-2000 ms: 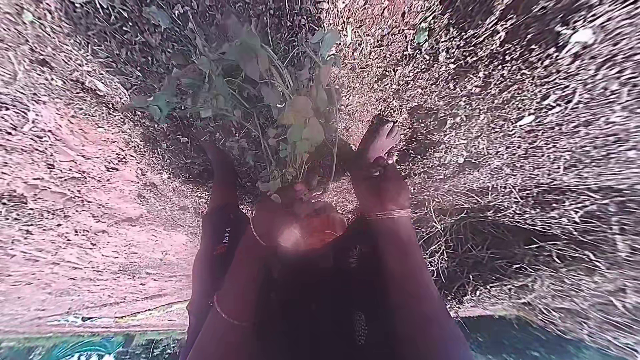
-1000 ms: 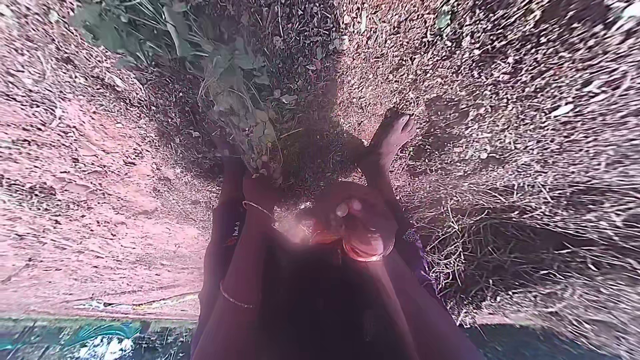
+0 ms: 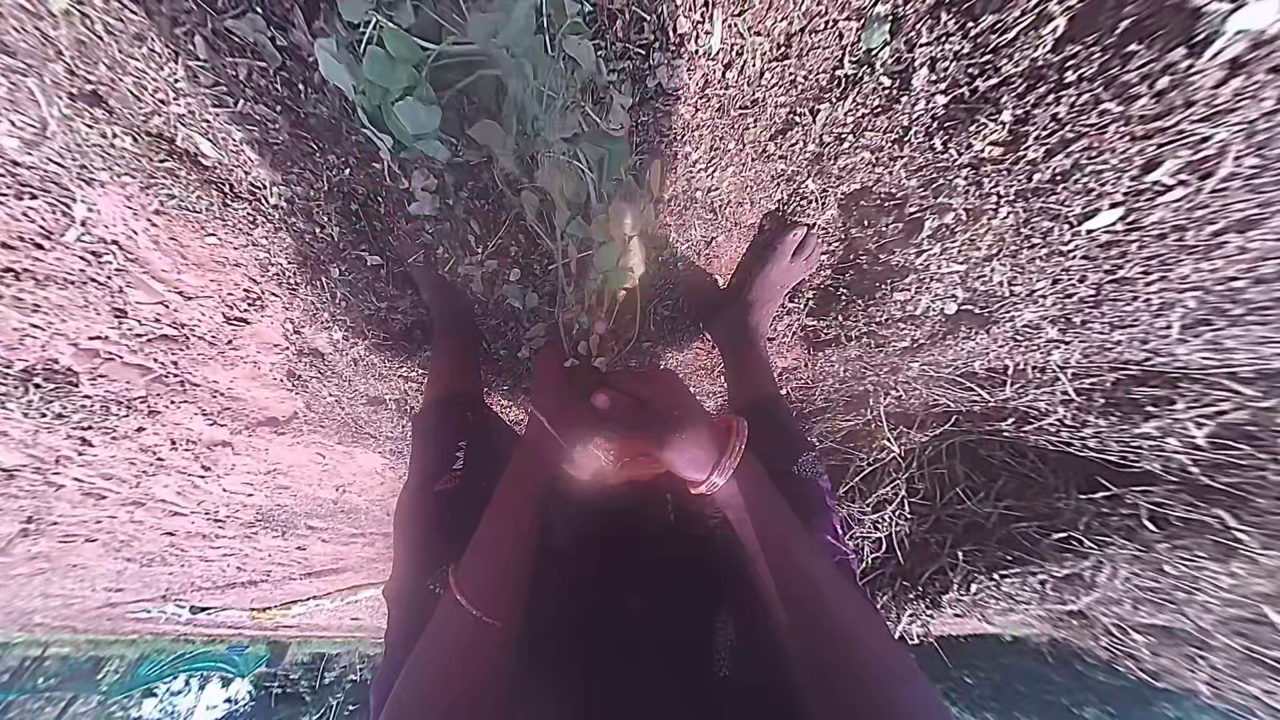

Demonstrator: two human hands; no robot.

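Note:
A leafy green plant bunch (image 3: 500, 110) reaches from the top of the view down to my hands, its thin stems meeting them between my feet. My left hand (image 3: 570, 400) is closed around the base of the stems, with a thin bangle at the wrist. Touching it from the other side is my right hand (image 3: 665, 415), with several bangles at its wrist; its fingers are in shadow, so whether it grips the stems cannot be told. Glare and a bright blur lie over the palms and hide what is between them.
My bare right foot (image 3: 785, 265) rests on ground strewn with dry litter. Bare reddish soil (image 3: 200, 400) lies at the left. A heap of dry stalks (image 3: 950, 480) is at the right. Patterned cloth (image 3: 200, 675) shows at the lower left edge.
My right hand, apart from the stems one second ago, has moved forward to meet my left hand. The plant bunch has swung from the upper left toward the middle.

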